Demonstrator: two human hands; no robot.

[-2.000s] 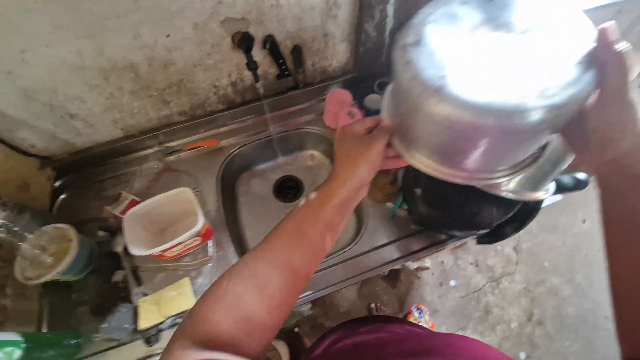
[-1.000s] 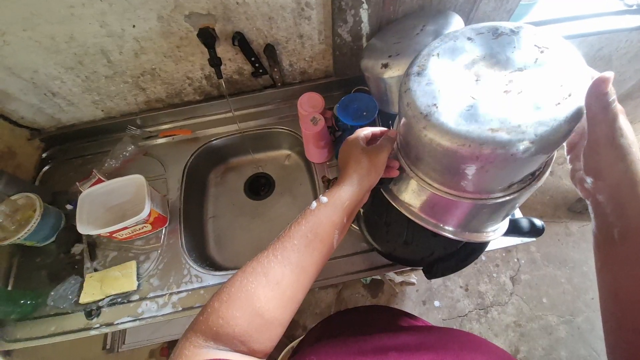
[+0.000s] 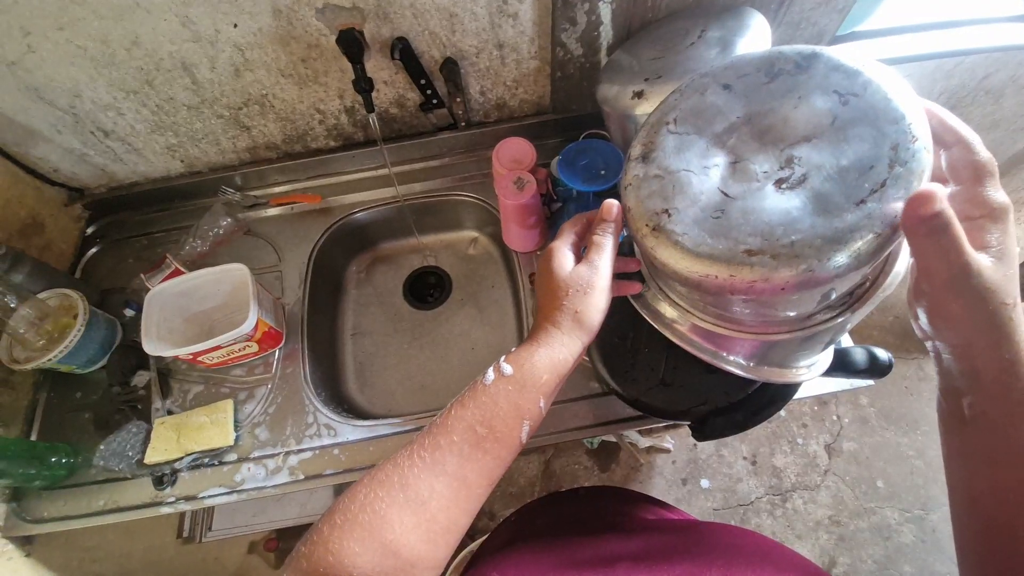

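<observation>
An upside-down, scuffed aluminium pot (image 3: 780, 160) sits over black cookware (image 3: 680, 360) at the right end of the sink counter. At the pot's left side is my left hand (image 3: 580, 276), its fingers against the wall and rim. My right hand (image 3: 960, 208) lies along the pot's right side with the thumb raised. Both hands are wet, with suds on the left forearm. Close to my left hand stand upturned pink cups (image 3: 522, 212) and a blue container (image 3: 590, 166). Water runs from the black tap (image 3: 356, 68) into the steel sink basin (image 3: 352, 320).
On the left drainboard are a white plastic tub (image 3: 200, 312), a yellow sponge (image 3: 190, 432), a fork (image 3: 240, 197), an orange-handled utensil (image 3: 294, 198) and a blue tub (image 3: 76, 336). Knives (image 3: 418, 74) hang by the wall. Another large pot (image 3: 672, 60) stands behind.
Two seconds ago the pot hid the blue container and the pot behind; both show now. My hands remain at the pot's sides, and my right thumb has come round to its front. The view has shifted.
</observation>
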